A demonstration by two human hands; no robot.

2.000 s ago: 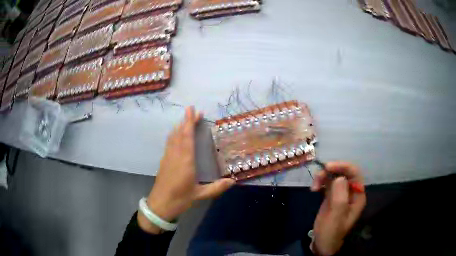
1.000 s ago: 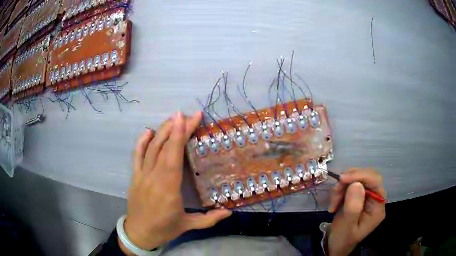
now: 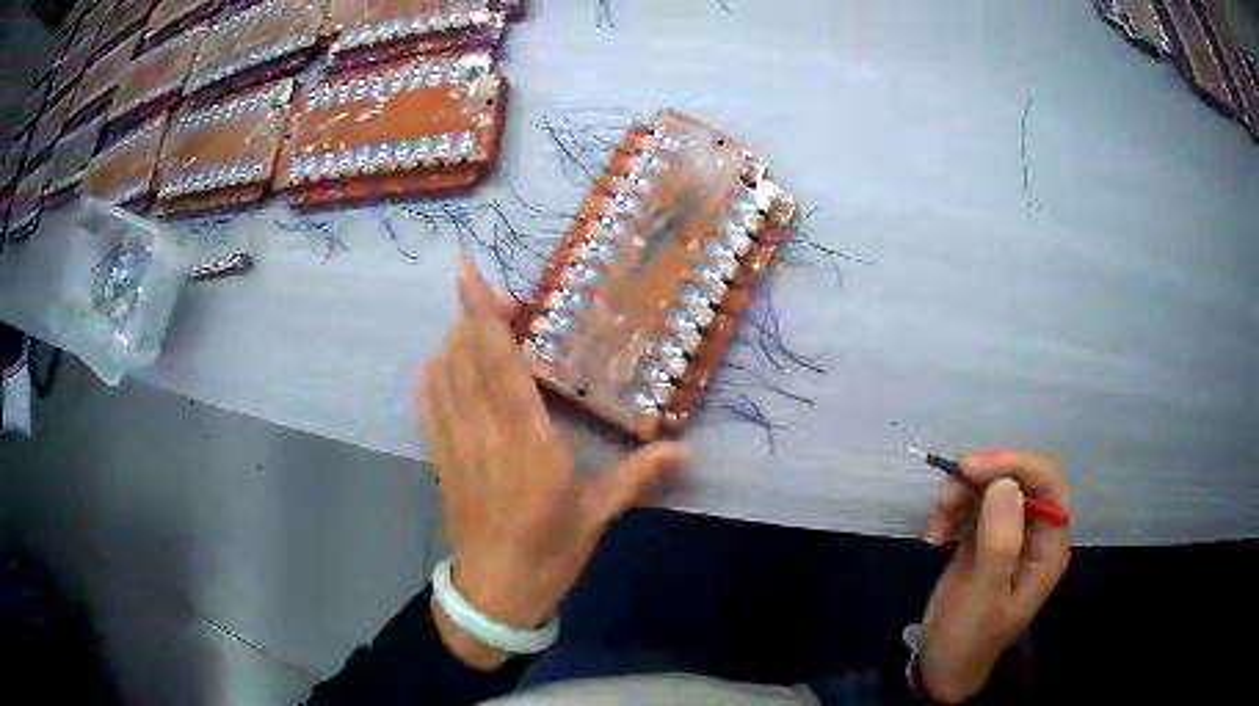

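Observation:
A reddish-brown fixture plate (image 3: 642,283) lies tilted on the light-grey table, turned so its long edges run from lower left to upper right. Silver oval parts (image 3: 708,276) sit in two rows along these edges, with thin dark wires sticking out past both sides. My left hand (image 3: 518,441) is spread flat at the plate's lower-left end, fingers apart, thumb near the bottom corner. My right hand (image 3: 1001,552) holds a thin red-handled tool (image 3: 967,476) like a pencil, its tip off to the right of the plate and apart from it.
Rows of similar plates (image 3: 394,131) lie at the upper left, and more (image 3: 1187,48) at the upper right. A clear plastic box (image 3: 111,297) and a short metal pin (image 3: 221,265) are at the left. A stray wire (image 3: 1026,152) lies at the right. The table's front edge (image 3: 773,524) curves below the plate.
The plate has turned counterclockwise to a steep slant and sits farther up the table. My left hand has turned with it. The tool tip, earlier at the plate's right end, is now apart from it.

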